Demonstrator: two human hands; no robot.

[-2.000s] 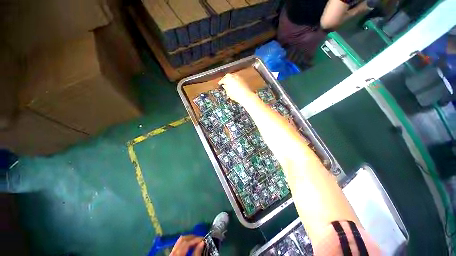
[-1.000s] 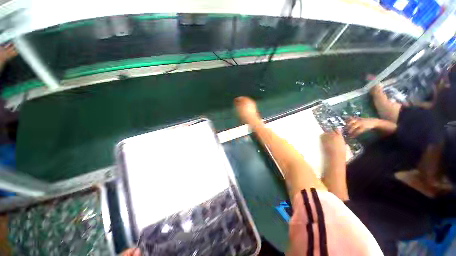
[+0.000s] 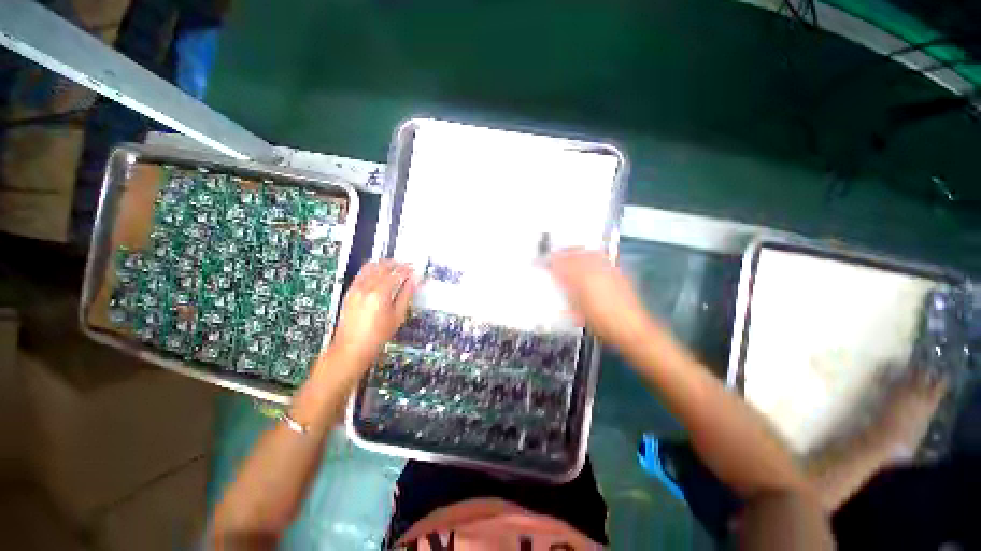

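Note:
The middle metal tray point(image 3: 589, 414) has rows of dark circuit boards point(image 3: 473, 377) in its near part and a white liner sheet point(image 3: 495, 183) over its upper part. A short dark piece, probably boards, point(image 3: 444, 271) lies on the white sheet. My left hand point(image 3: 377, 301) is over the tray's left rim, fingertips beside that piece; whether it grips anything is unclear. My right hand point(image 3: 586, 282) is blurred over the sheet's right side, with a small dark part point(image 3: 544, 244) at its fingertips.
The left tray point(image 3: 97, 253) holds green boards, with a brown liner point(image 3: 138, 210) at its far-left end. The right tray point(image 3: 740, 312) has an off-white sheet; another person's blurred hand point(image 3: 909, 414) is over it. A pale rail point(image 3: 688, 228) edges the green conveyor point(image 3: 516, 65).
The view has swung from the left tray, then the conveyor, to the middle tray. My right hand has come back from over the conveyor to the white sheet. My left hand has risen into fuller view.

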